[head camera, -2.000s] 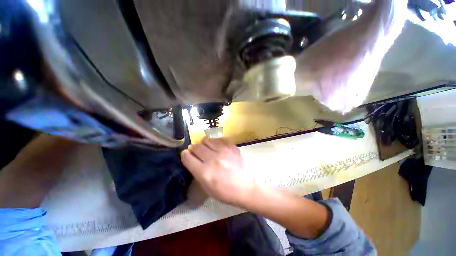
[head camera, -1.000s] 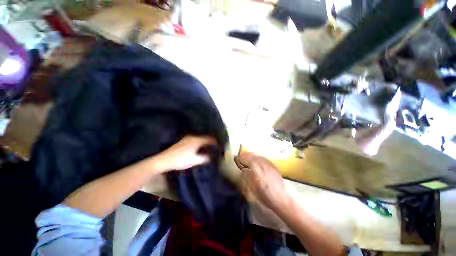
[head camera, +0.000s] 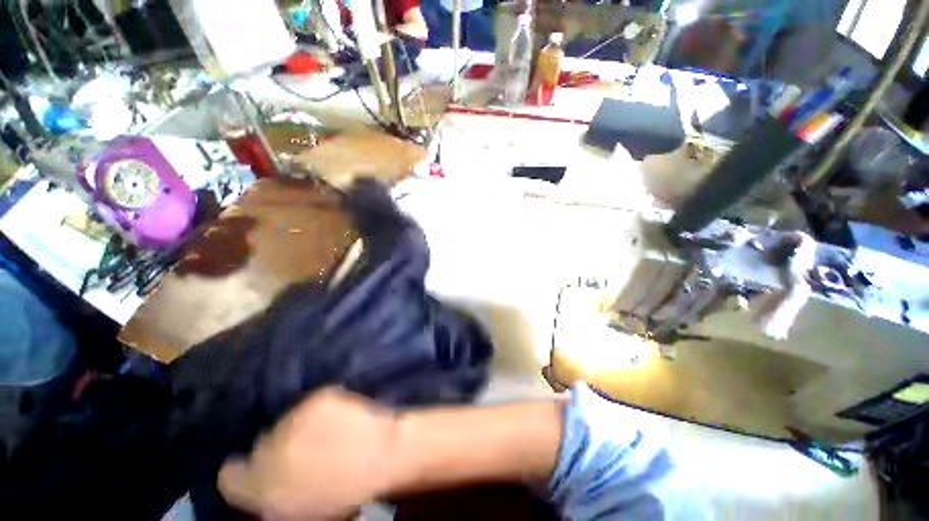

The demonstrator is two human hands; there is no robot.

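Note:
A dark navy-black garment [head camera: 336, 341] lies bunched over the left part of the white table and the near edge, with one narrow end raised over the brown board. My right hand [head camera: 316, 453] is on the garment's near side at the bottom. It is blurred and its fingers look curled, but whether they grip cloth cannot be told. The forearm comes in from the right in a blue sleeve. My left hand is not in view. The sewing machine [head camera: 754, 351] stands at right, its lit needle area away from the cloth.
The brown board [head camera: 275, 239] lies left of the white table. A purple round device [head camera: 143, 193] and dark-handled scissors [head camera: 127, 267] are at far left. Green snips [head camera: 827, 458] lie at right. A clear bottle [head camera: 518, 61] and an amber bottle [head camera: 548, 71] stand at the back.
The view has lifted and swung, showing more table. The garment has shifted left and down, away from the needle. My right hand has crossed left onto it. My left hand has gone out of view.

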